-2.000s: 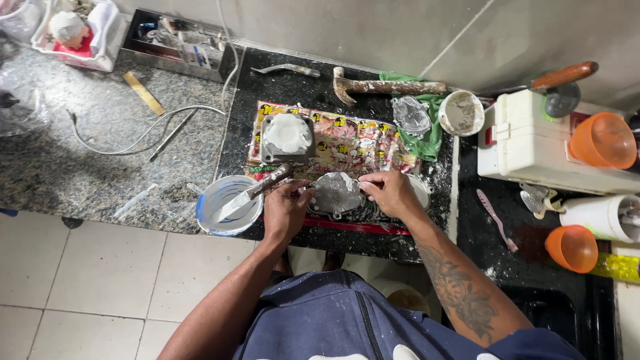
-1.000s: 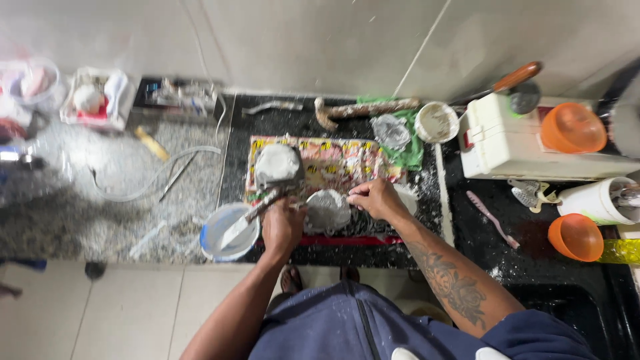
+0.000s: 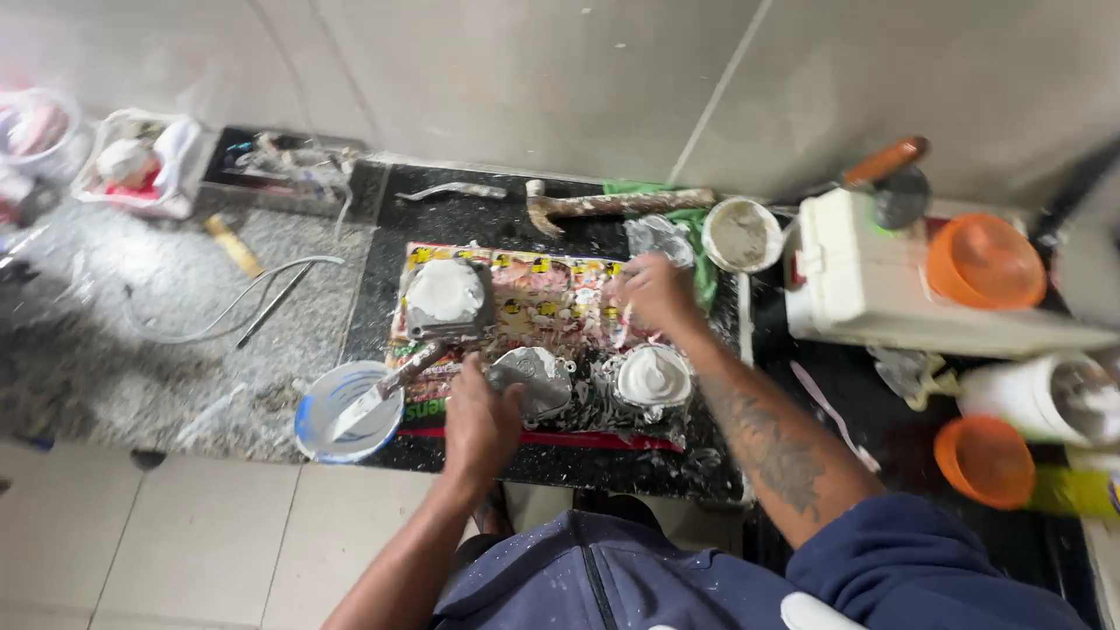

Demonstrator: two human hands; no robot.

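My left hand point(image 3: 481, 420) is at the left edge of a round grey metal part point(image 3: 538, 381), with the edge between thumb and fingers. My right hand point(image 3: 656, 293) is blurred over the printed paper point(image 3: 534, 302), up and right of that part; whether it holds anything is unclear. Below it sits a round mould part heaped with white paste point(image 3: 654, 378). A squarish metal mould part filled with white material point(image 3: 446, 296) lies at the upper left of the paper. A paste-smeared spatula point(image 3: 381, 398) rests across a blue-rimmed bowl point(image 3: 317, 437), its handle close to my left hand.
Behind the paper lie a hammer point(image 3: 621, 204), a curved metal tool point(image 3: 451, 189), a clear plastic piece point(image 3: 658, 236) and a white-crusted cup point(image 3: 744, 234). A white case point(image 3: 840, 262), orange bowls point(image 3: 984, 462) and a pink toothbrush point(image 3: 831, 411) are right. A thin tube point(image 3: 210, 328) curls left.
My right hand has moved from the round metal part up and to the right over the paper. The paste-heaped part below now shows more fully. My left hand stays by the round metal part.
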